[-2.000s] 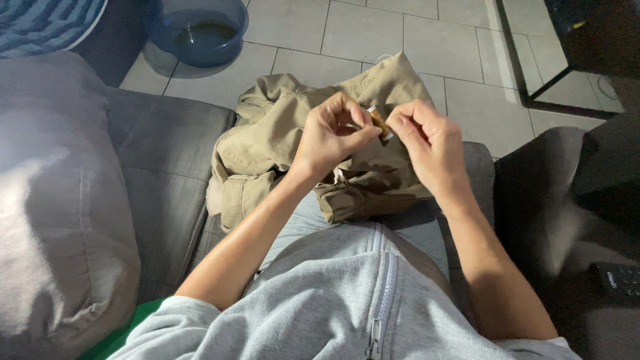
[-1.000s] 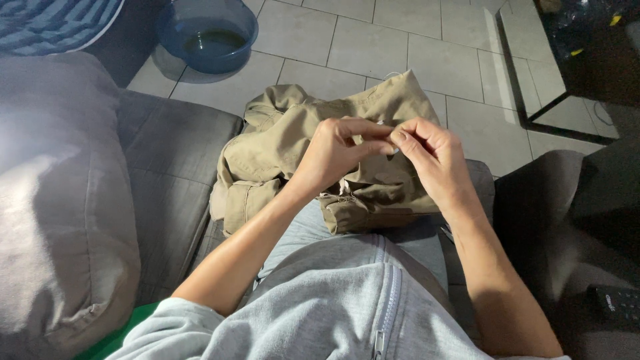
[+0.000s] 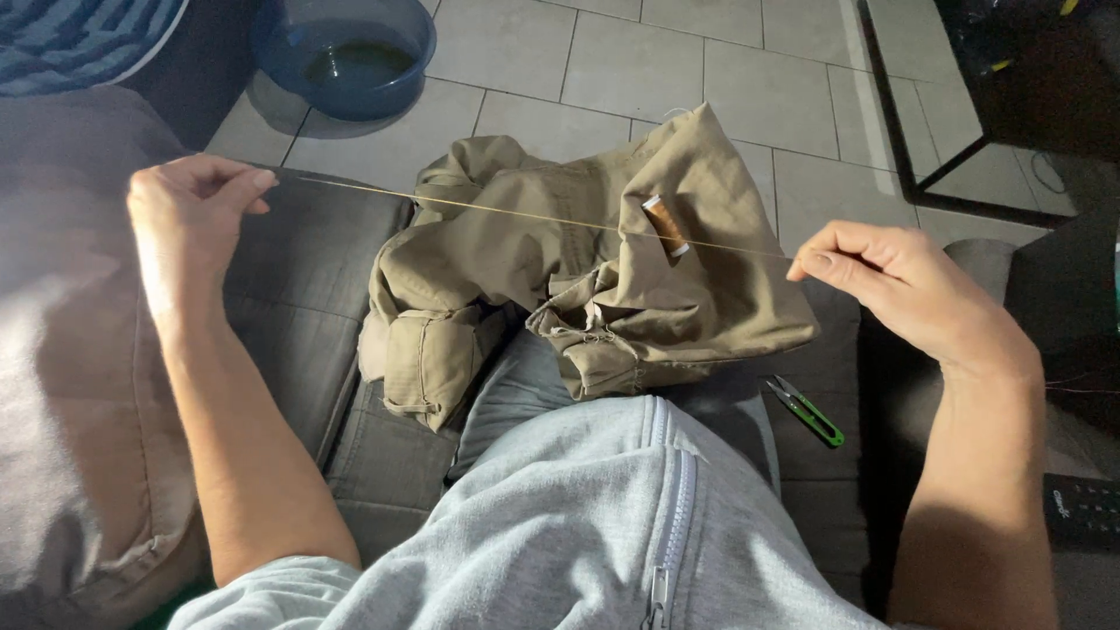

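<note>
A tan thread [image 3: 525, 214] is stretched between my two hands above a khaki cloth garment [image 3: 525, 254] on my lap. My left hand [image 3: 206, 197] pinches the thread's left end between thumb and fingers, out over the grey seat. My right hand [image 3: 892, 280] pinches its other end, right of the garment. A spool of brown-orange thread [image 3: 667, 226] lies in a fold of the cloth. Frayed white bits show at a ripped seam of the garment. Green-handled thread snips [image 3: 809, 413] lie on the seat by my right thigh. Whether a needle is in either hand, I cannot tell.
A blue plastic basin [image 3: 346, 66] holding some liquid stands on the tiled floor [image 3: 639, 70]. A large pale cushion [image 3: 70, 350] is at my left. On the right are a black-framed piece of furniture [image 3: 910, 131] and a remote control [image 3: 1083, 512].
My hands, close together over the garment before, have moved wide apart with the thread taut between them. The spool, near my fingers two seconds ago, now shows on the cloth.
</note>
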